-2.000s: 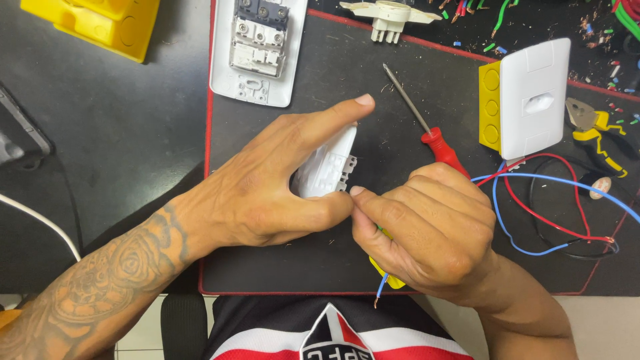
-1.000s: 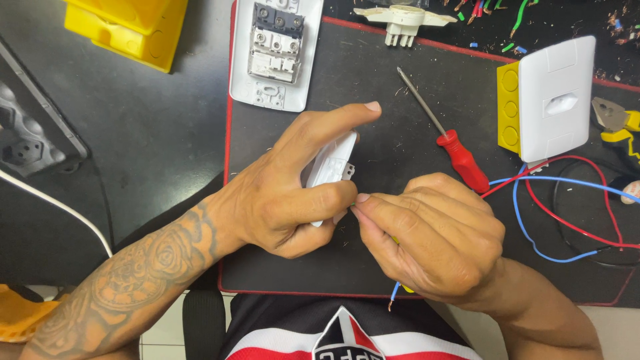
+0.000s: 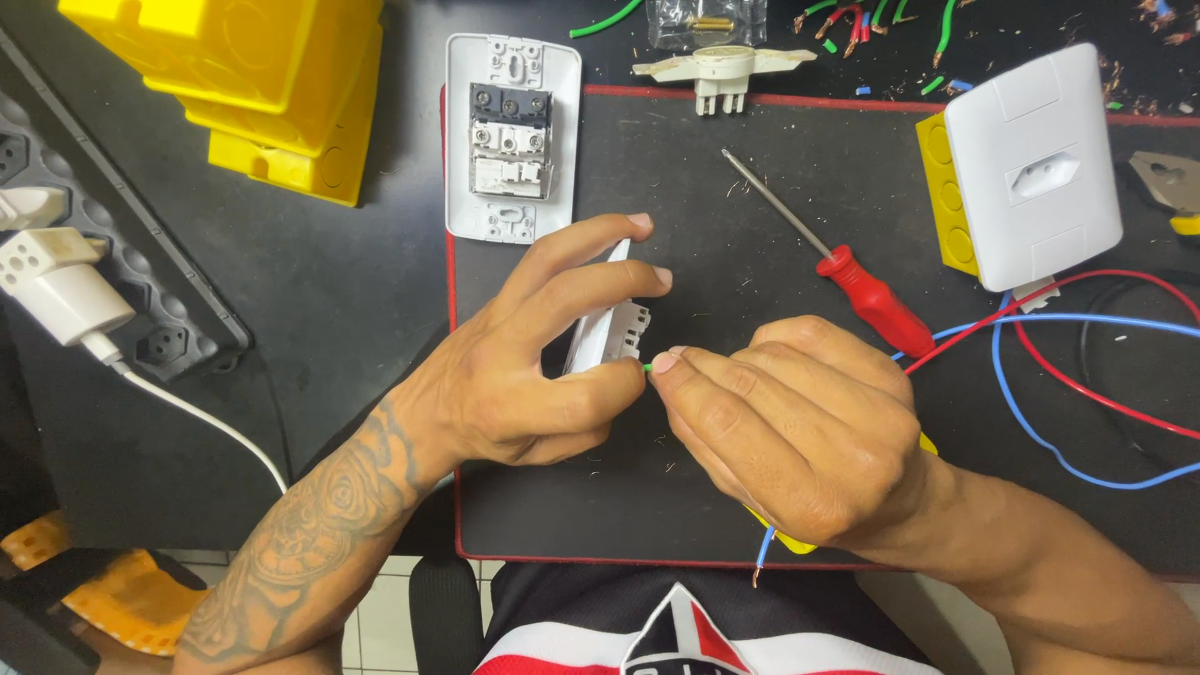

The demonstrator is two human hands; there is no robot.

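My left hand [image 3: 544,366] grips a white wall-outlet plate [image 3: 592,333] on edge, its terminal block [image 3: 630,328] facing right. Between thumb and fingertips, my right hand [image 3: 797,422] pinches a green insulated wire [image 3: 649,368] close to the block; whether its end is inside a terminal cannot be told. Under the right hand, a yellow piece [image 3: 797,544] and a blue wire [image 3: 765,548] with a bare copper end are partly hidden. A red-handled screwdriver [image 3: 872,295] lies beyond the right hand. Above the left hand, another white plate [image 3: 461,141] lies back up, showing its screw terminals.
At the right, a white outlet plate [image 3: 1031,187] sits on a yellow box [image 3: 945,197], beside red [image 3: 1116,403] and blue wires [image 3: 1022,422] and pliers [image 3: 1167,183]. A white plug adapter [image 3: 722,70] lies at the back. Yellow boxes [image 3: 347,122] and a power strip [image 3: 169,253] are at the left.
The view has shifted somewhat. Green wire now shows between my left thumb and right fingertips. Both hands stay close together at the outlet plate.
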